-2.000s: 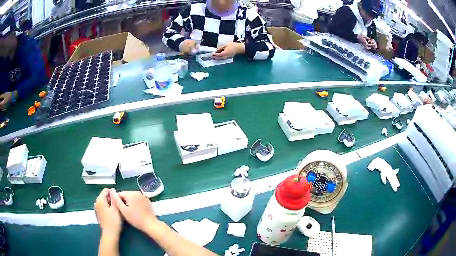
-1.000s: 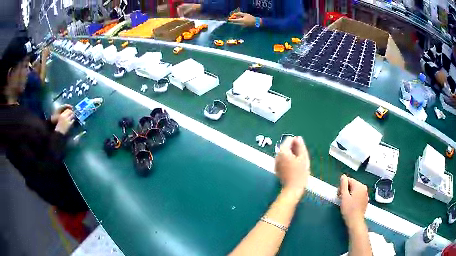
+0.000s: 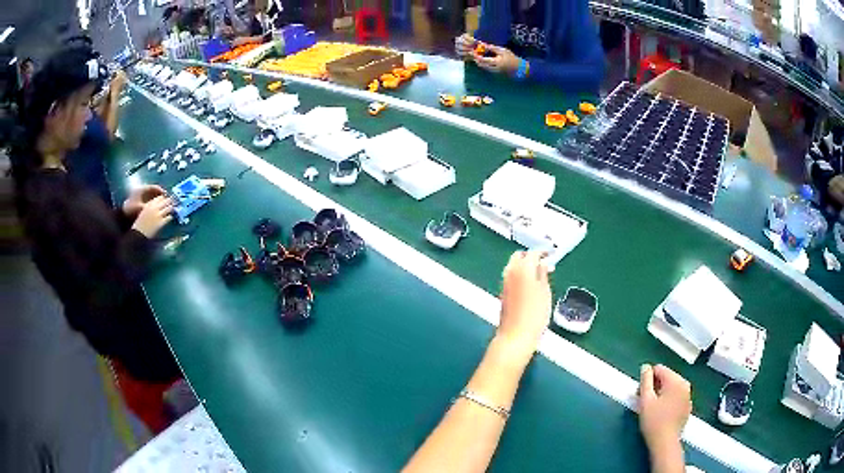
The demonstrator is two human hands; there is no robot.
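My left hand (image 3: 526, 300) reaches over the near rail onto the belt, fingers pinched on what looks like a small white earbud (image 3: 547, 252), partly blending with the white box behind. My right hand (image 3: 664, 402) is curled closed at the near rail; anything inside is hidden. An open charging case (image 3: 576, 310), dark inside with a white rim, stands on the belt just right of my left hand. A white gift box (image 3: 520, 187) with its tray (image 3: 551, 231) lies behind my left hand. Another box (image 3: 701, 309) and case (image 3: 735, 404) lie behind my right hand.
Dark spare cases (image 3: 296, 303) lie heaped on the left worktop. A person (image 3: 83, 240) handles a blue item at far left. A person in blue (image 3: 555, 46) works across the belt, near a black blister tray (image 3: 662, 139). More boxes line the belt.
The view has swung left along the belt since the first frame. My hands, together then, are apart. The loose earbuds seen near my left hand one second ago no longer show on the belt there.
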